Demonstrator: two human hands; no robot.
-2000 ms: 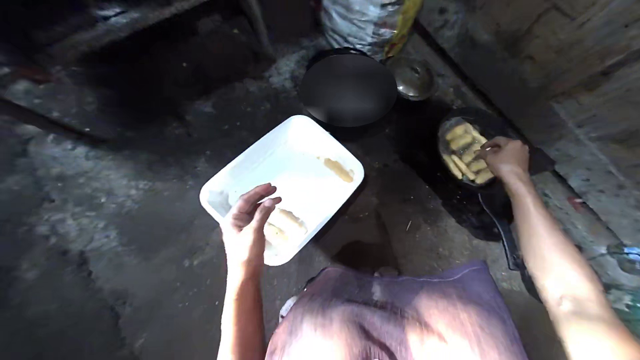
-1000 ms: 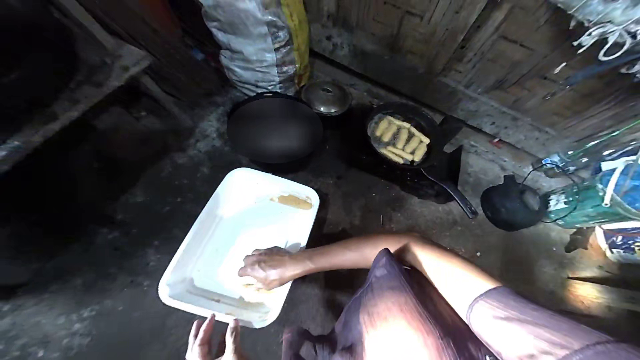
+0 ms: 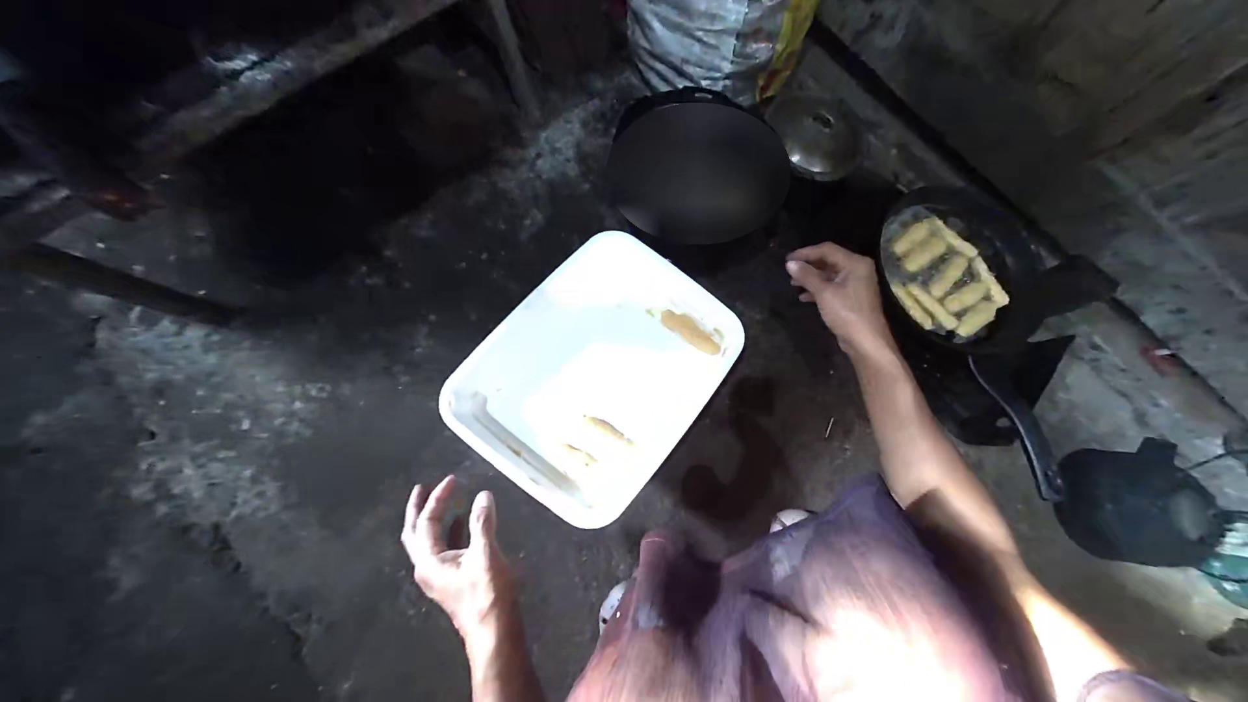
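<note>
A white rectangular tray point(image 3: 526, 341) lies on the dark floor with a few battered pieces in it, one battered piece point(image 3: 690, 332) near its right corner. My left hand point(image 3: 458, 556) is just below the tray's lower left side, fingers apart and holding nothing. Between the tray and the frying pan point(image 3: 1024, 244) is my right hand point(image 3: 840, 292), its thumb and fingertips close together; whether something small is between them cannot be told. Several pale yellow frying pieces point(image 3: 946, 278) lie in oil in the pan, left of which my right hand hovers.
A dark round pan point(image 3: 699, 171) stands behind the tray, beside a metal lid point(image 3: 814, 136) and a woven plastic sack point(image 3: 717, 44). The frying pan's handle point(image 3: 1019, 429) points toward a blackened kettle point(image 3: 1136, 507) at right. Wooden framing point(image 3: 292, 78) is at upper left.
My right hand was in the tray one second ago and is now out of it, near the frying pan. My left hand stays beside the tray. The view has swung.
</note>
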